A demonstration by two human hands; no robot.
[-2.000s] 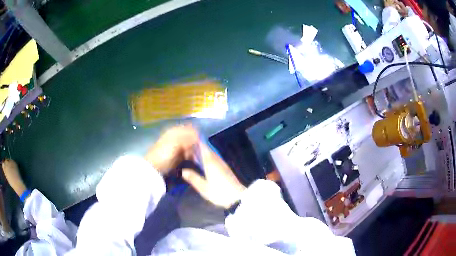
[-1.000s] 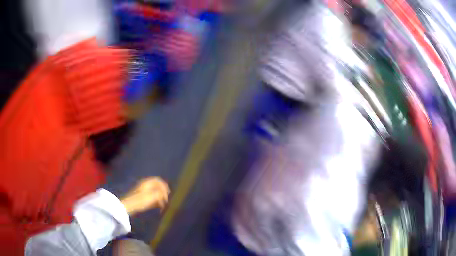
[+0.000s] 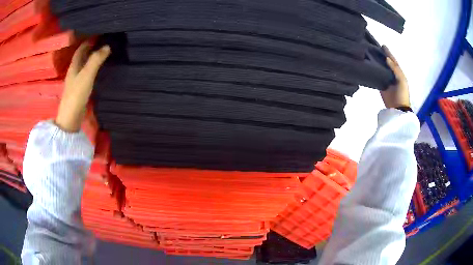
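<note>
A tall stack of black foam trays (image 3: 218,103) fills the upper middle of the view. It rests on a stack of red-orange foam trays (image 3: 197,202). My left hand (image 3: 84,70) is at the left end of the black stack, fingers at a dark gap between trays; its exact hold is unclear. My right hand (image 3: 397,83) grips the right end of one black tray (image 3: 371,67) that sticks out from the stack. Both arms are raised in white sleeves.
More red-orange trays (image 3: 31,103) are stacked at the left. Tilted red-orange trays with square pockets (image 3: 311,207) stand at the lower right of the stack. A blue rack (image 3: 441,88) holding red and dark trays is at the far right, before a white wall.
The view has swung from the green bench and machine, past an aisle, to the tray stacks. My hands are now raised at both ends of the black stack.
</note>
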